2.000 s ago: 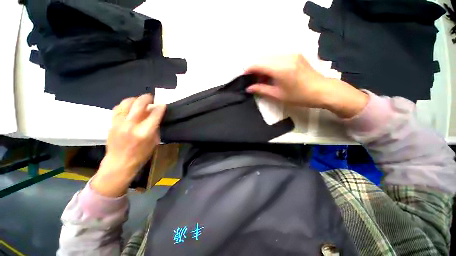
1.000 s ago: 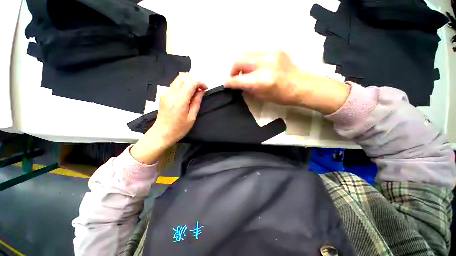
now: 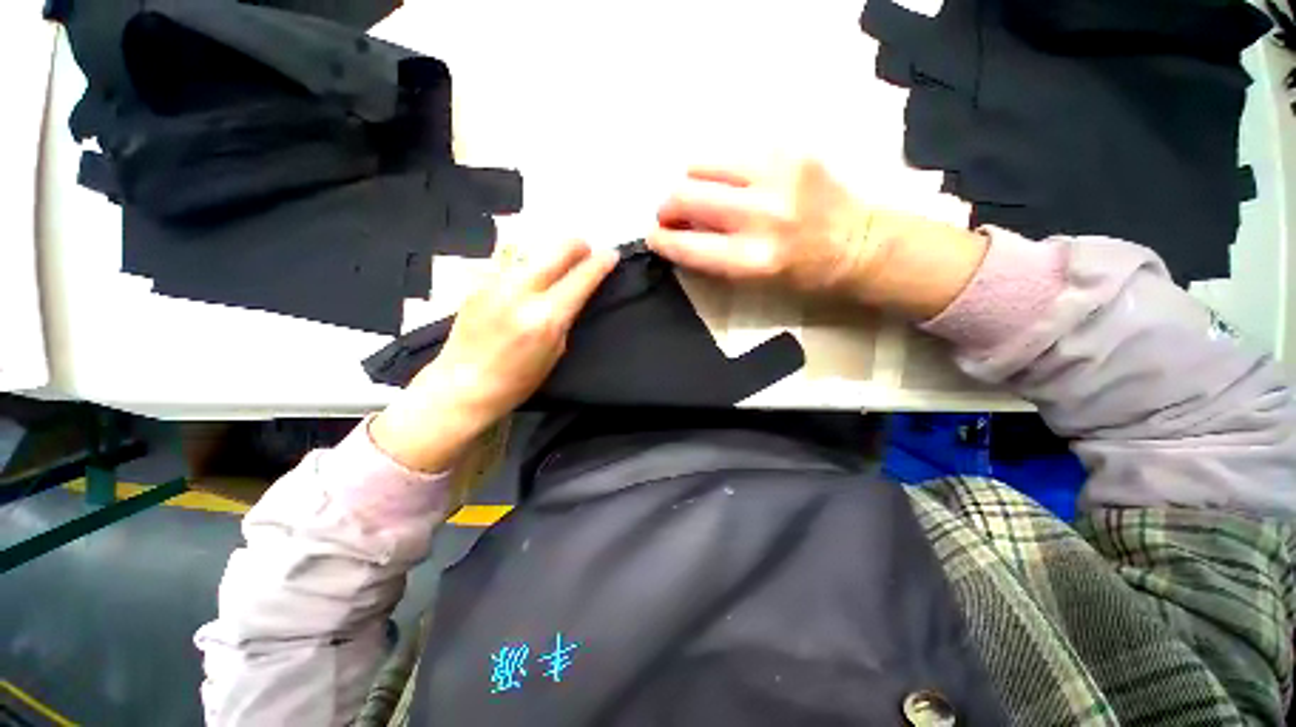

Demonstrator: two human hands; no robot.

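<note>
A soft black panel [image 3: 633, 341] lies at the table's front edge by the apron. A square-ended corner tab [image 3: 772, 367] sticks out at its right. My left hand [image 3: 505, 334] lies across the panel's left part, with fingertips on the folded far edge [image 3: 621, 267]. My right hand [image 3: 775, 227] has its fingertips at the same edge, just right of the left fingertips, and holds it there. The panel's left end shows beyond my left hand. The fingers hide part of the fold.
The left pile of black panels [image 3: 284, 242] lies at the upper left, rumpled on top. The right pile [image 3: 1087, 156] lies at the upper right, near my right sleeve. Both rest on the white table cover [image 3: 625, 100]. Pale strips [image 3: 839, 341] show right of the panel.
Since the first frame, my left hand has moved right along the panel from its left end, and my right hand has moved slightly left. Both now meet at the far edge.
</note>
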